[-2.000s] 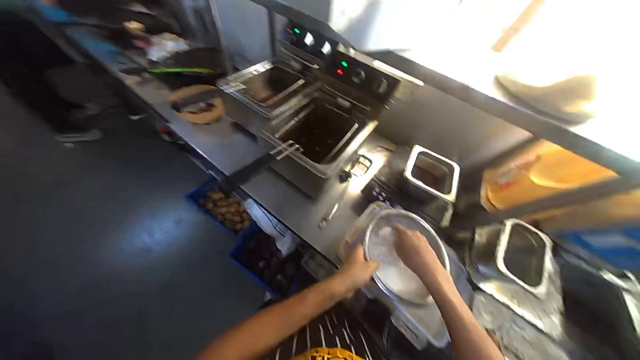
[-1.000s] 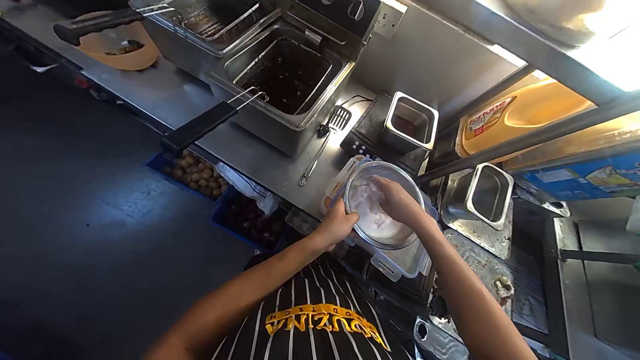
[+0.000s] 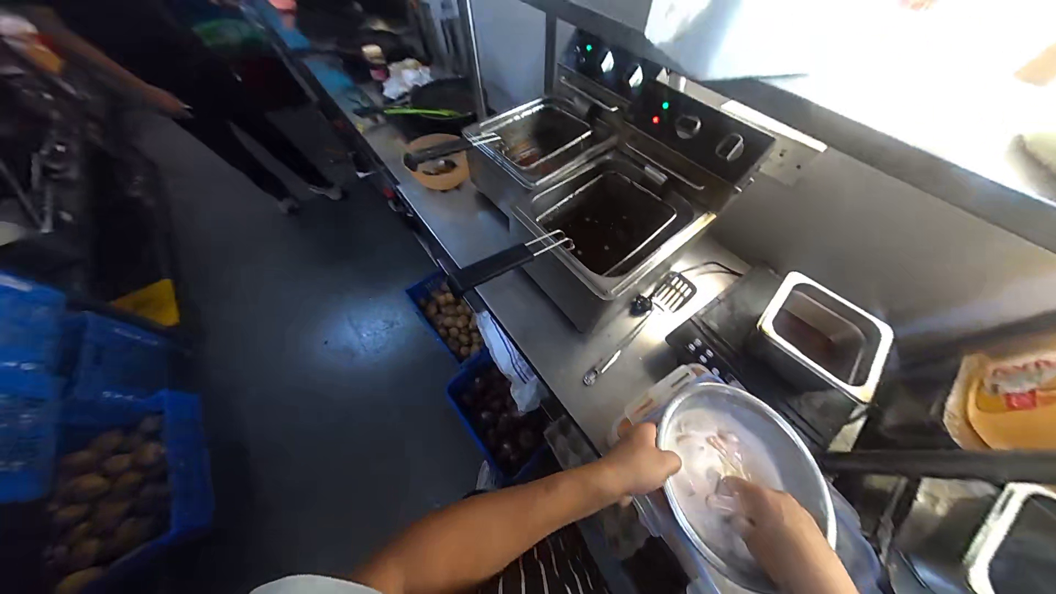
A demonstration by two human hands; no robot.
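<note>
My left hand [image 3: 642, 464] grips the near left rim of a round metal bowl [image 3: 804, 437], which rests on a plastic container [image 3: 689, 569]. Inside the bowl lies a white, floury or batter-like mass [image 3: 697, 445] with pale pieces in it. My right hand [image 3: 771, 516] is down in the bowl, its fingertips at the pale pieces; whether they pinch any is hidden. Left of the bowl, a slotted metal spatula [image 3: 672, 293] lies on the steel counter [image 3: 615, 392].
Two deep fryers with dark oil stand beyond, the nearer basket handle [image 3: 495, 268] jutting over the counter edge. A steel pan [image 3: 825, 334] is behind the bowl. Crates of potatoes [image 3: 450, 318] and dark produce [image 3: 499, 412] sit below. Another person [image 3: 239, 107] stands at upper left.
The view has swung left, so the other person and the blue crates at the left now show. My left hand stays on the bowl's rim and my right hand stays inside it.
</note>
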